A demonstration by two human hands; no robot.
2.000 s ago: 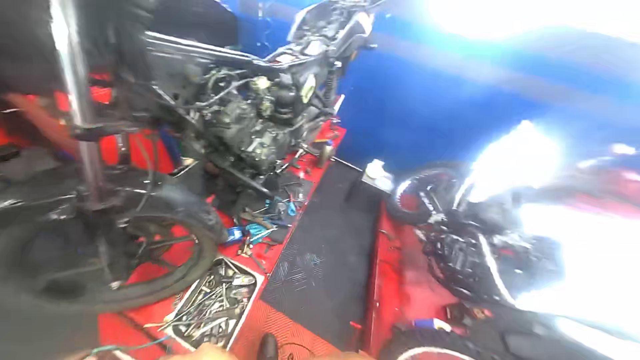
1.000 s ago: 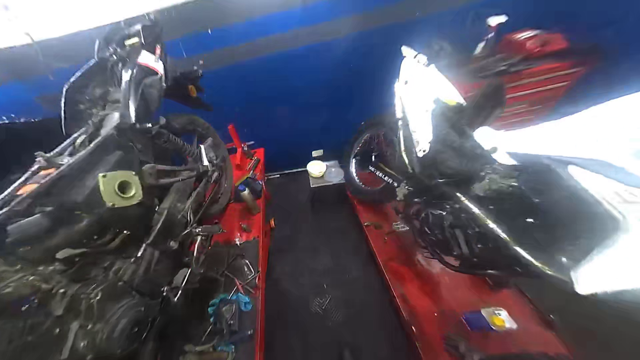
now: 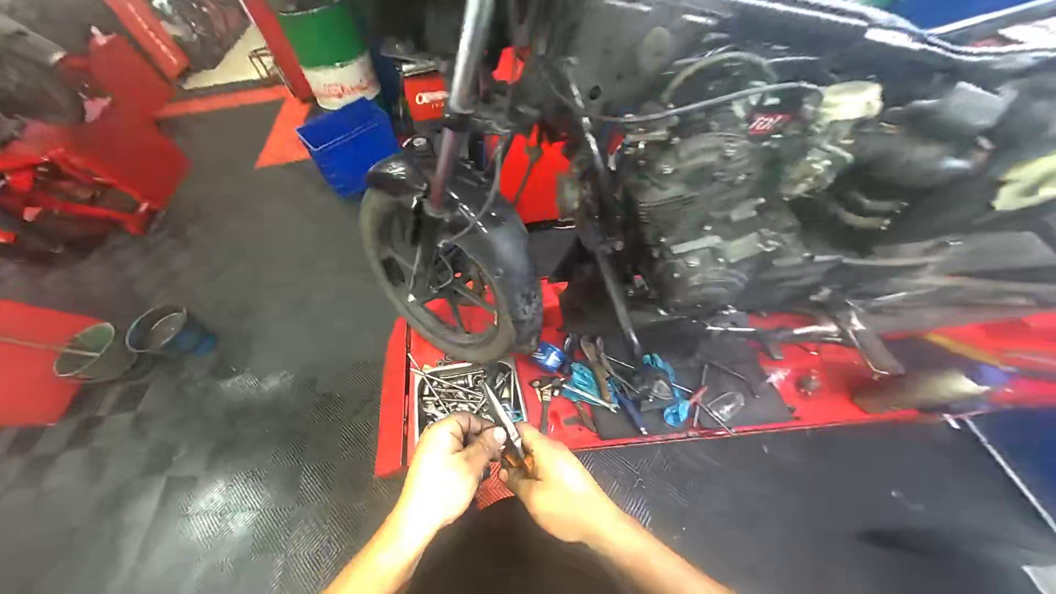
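Both hands are together at the lower middle of the head view, in front of a metal tray of tools (image 3: pixel 462 388). My right hand (image 3: pixel 549 478) is closed around the lower end of a slim, pointed metal hand tool (image 3: pixel 503 417), possibly pliers, whose tip points up and left. My left hand (image 3: pixel 454 462) has thumb and fingers pinched beside the tool; whether they grip it or something small cannot be told. Behind the tray is the front wheel (image 3: pixel 437 280) of a partly stripped motorcycle, its bare engine (image 3: pixel 709 206) to the right.
A red lift platform (image 3: pixel 660 437) bears the motorcycle, loose tools, blue gloves or rags (image 3: pixel 590 384) and a silencer-like cylinder (image 3: pixel 924 388). Left on the floor stand two buckets (image 3: pixel 161 330). A blue bin (image 3: pixel 351 144) and a green and white drum (image 3: pixel 330 54) stand behind the wheel.
The view has swung far from the two motorcycles by the blue wall to the front wheel and tool tray. Both hands, out of view a second ago, now show, with a metal tool.
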